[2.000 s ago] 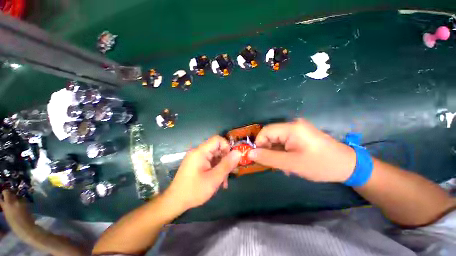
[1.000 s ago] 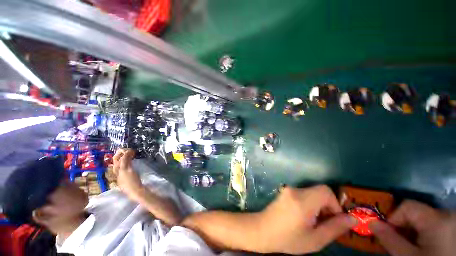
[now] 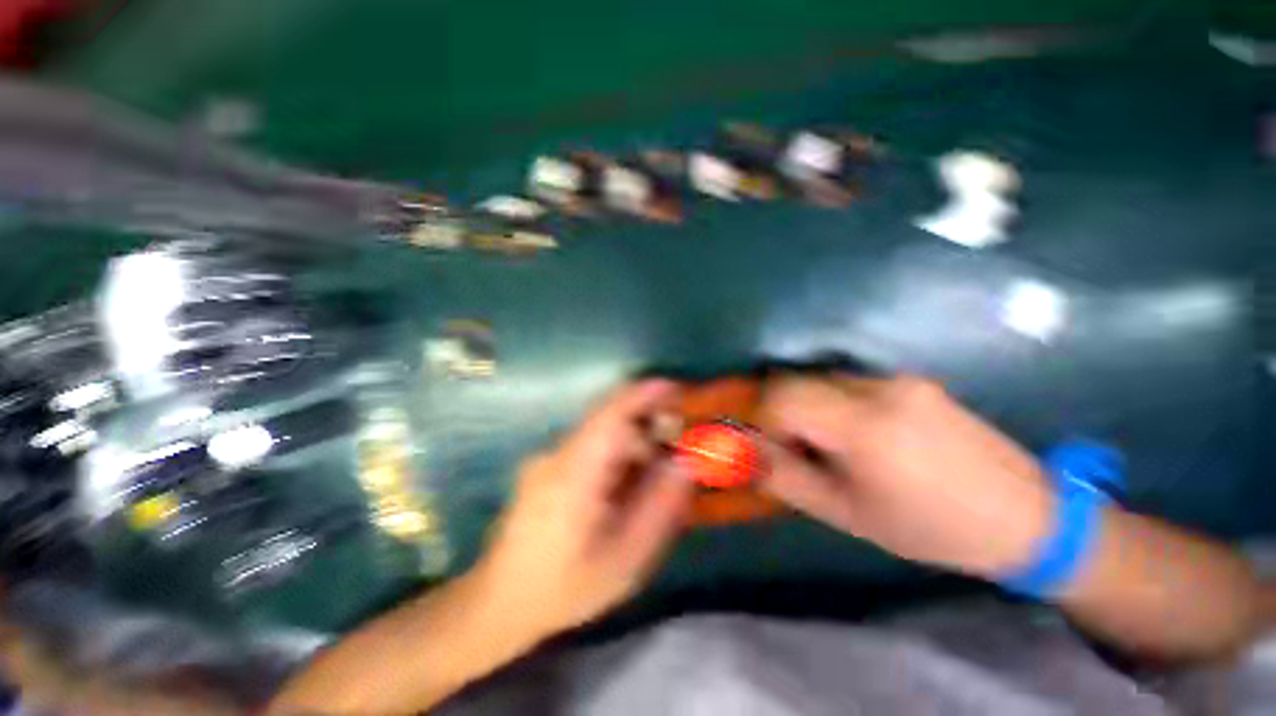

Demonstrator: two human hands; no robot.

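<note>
The frame is motion-blurred. A small round unit with a bright red-orange face (image 3: 719, 455) is over the orange-red fixture (image 3: 728, 505) in front of my body. My left hand (image 3: 585, 501) grips the unit's left side with thumb and fingers. My right hand (image 3: 896, 469), with a blue strap (image 3: 1079, 518) on the wrist, is at its right side, fingers bent against it. The fingertips hide the unit's edges. I cannot tell whether the unit rests in the fixture or is held just above it.
Several round modules (image 3: 630, 189) lie in a row behind the fixture, with one apart (image 3: 462, 350). A white scrap (image 3: 973, 199) is right of the row. Metal cases (image 3: 241, 445) cluster at left beside a plastic bag (image 3: 391, 476). A metal upright (image 3: 182, 161) crosses the upper left.
The view swung left toward a neighbouring worker, then back to the fixture, and is now blurred. Both hands stay at the red-faced unit; the left fingers look slightly more spread from it.
</note>
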